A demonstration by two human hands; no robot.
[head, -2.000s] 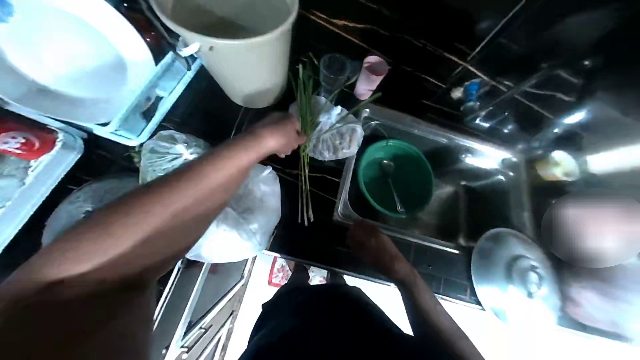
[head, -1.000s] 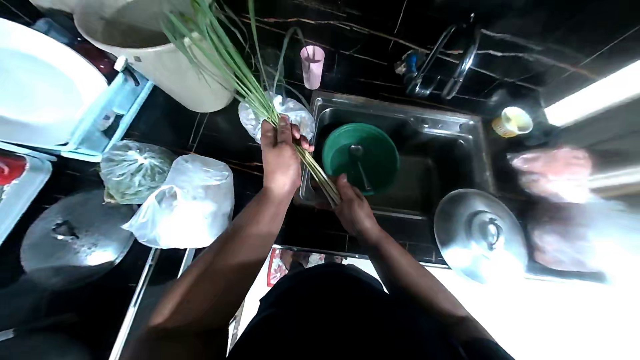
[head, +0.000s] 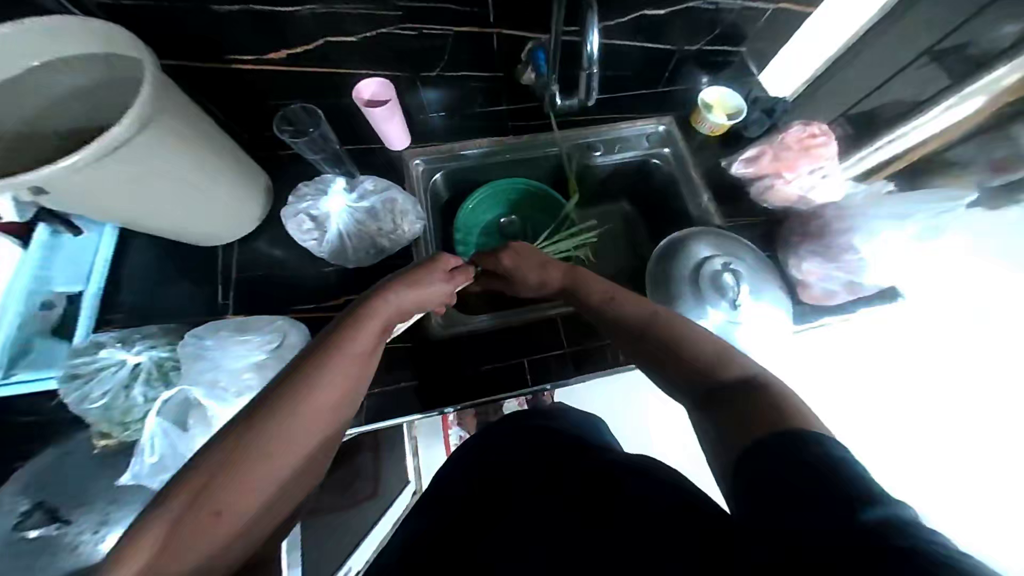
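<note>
Both of my hands are close together over the near left part of a metal sink (head: pixel 704 188). My left hand (head: pixel 428 286) is closed around a bundle of long green stalks, whose pale ends show below it. My right hand (head: pixel 520 270) grips the same bundle (head: pixel 572 240), and green leaves spread out to its right inside the sink. Just beyond the hands sits a green plastic bowl (head: pixel 488 210) with a spoon (head: pixel 510 226) in it. A chrome faucet (head: pixel 590 64) stands behind the sink. The fingers are partly hidden.
Left of the sink are a knotted plastic bag (head: pixel 352 220), a clear glass (head: pixel 308 136), a pink cup (head: pixel 384 112) and a large bucket (head: pixel 184 152). More bags (head: pixel 240 352) lie nearer. To the right are a metal lid (head: pixel 680 272), a small tub (head: pixel 718 110) and bagged pink items (head: pixel 792 164).
The stalk bundle has swung from pointing up and left to lying with its leaves in the sink at the right. Both hands now meet over the sink's near edge. The view has shifted.
</note>
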